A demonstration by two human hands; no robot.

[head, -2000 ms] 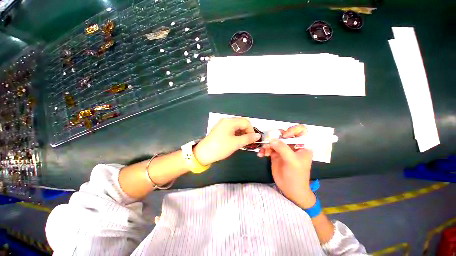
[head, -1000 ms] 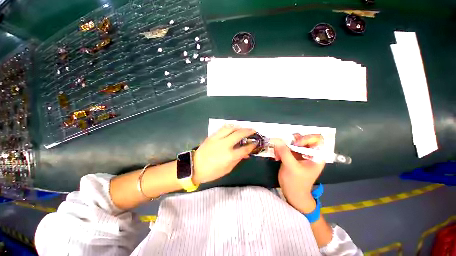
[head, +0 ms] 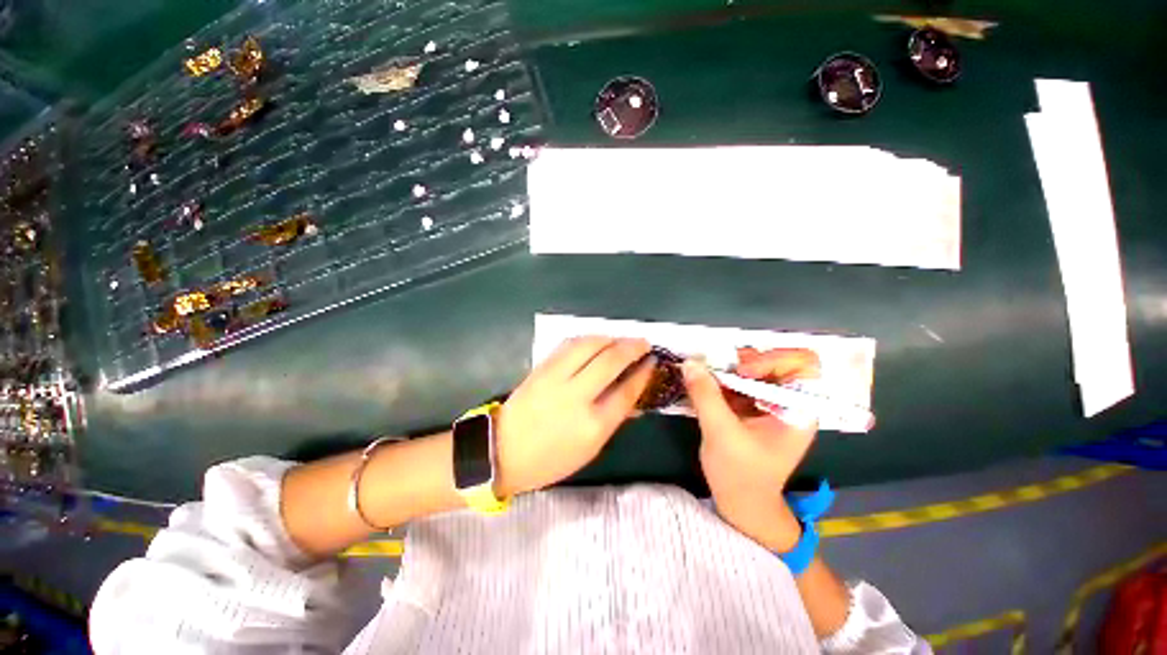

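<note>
My left hand (head: 572,412) holds a small black round housing (head: 663,381) by its left side, over a white liner strip (head: 563,335). My right hand (head: 751,433) holds a slim white pen-like tool (head: 800,399), which slants from the housing down to the right. The fingertips of my right hand are at the housing's right side. The fingers hide much of the housing and the tool's tip. Small marks or pieces show on the strip near my right hand, too small to tell.
Stacked white liner strips (head: 742,205) lie beyond my hands. Three black housings (head: 627,108) lie behind them, near a gold-tan strip (head: 941,24). Narrow white strips (head: 1083,243) lie at right. A clear ribbed tray (head: 346,166) with gold pieces and white specks is at left; a fuller tray (head: 32,294) beyond it.
Two seconds ago the tool lay nearly level across my fingers; now it slants down to the right. The housing shows more between my hands. My left wrist has turned, so the watch face shows.
</note>
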